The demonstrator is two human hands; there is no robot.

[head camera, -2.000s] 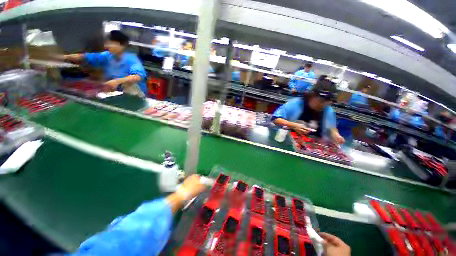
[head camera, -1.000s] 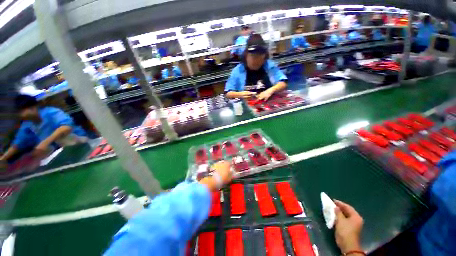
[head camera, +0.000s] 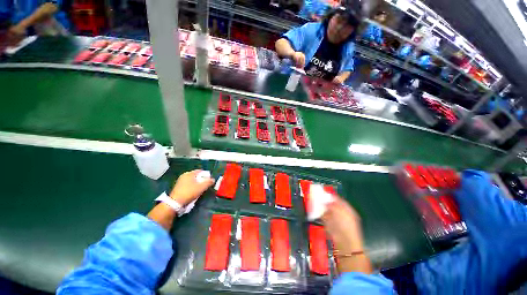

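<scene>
A clear blister tray (head camera: 193,276) lies on the dark green worktop in front of me, with red phones (head camera: 250,243) in two rows, plain red backs up. My right hand (head camera: 342,222), slightly blurred, holds a crumpled white wipe (head camera: 318,201) over a phone at the right of the back row. My left hand (head camera: 189,189) is at the tray's back left corner, beside the leftmost back-row phone. White material (head camera: 202,175) shows at its fingertips; I cannot tell whether it is a wipe or finger cots.
A white bottle (head camera: 152,159) stands left of a pale post (head camera: 167,75). Beyond the pale rail (head camera: 277,162), another phone tray (head camera: 208,129) lies on the green conveyor. A neighbour's blue sleeve (head camera: 491,219) is at right beside a stacked tray (head camera: 429,199). A worker (head camera: 323,46) sits opposite.
My left hand has left the keypad-side-up tray on the conveyor and moved to the near tray's corner. My right hand has brought the wipe left, over the near tray's phones. The view has shifted.
</scene>
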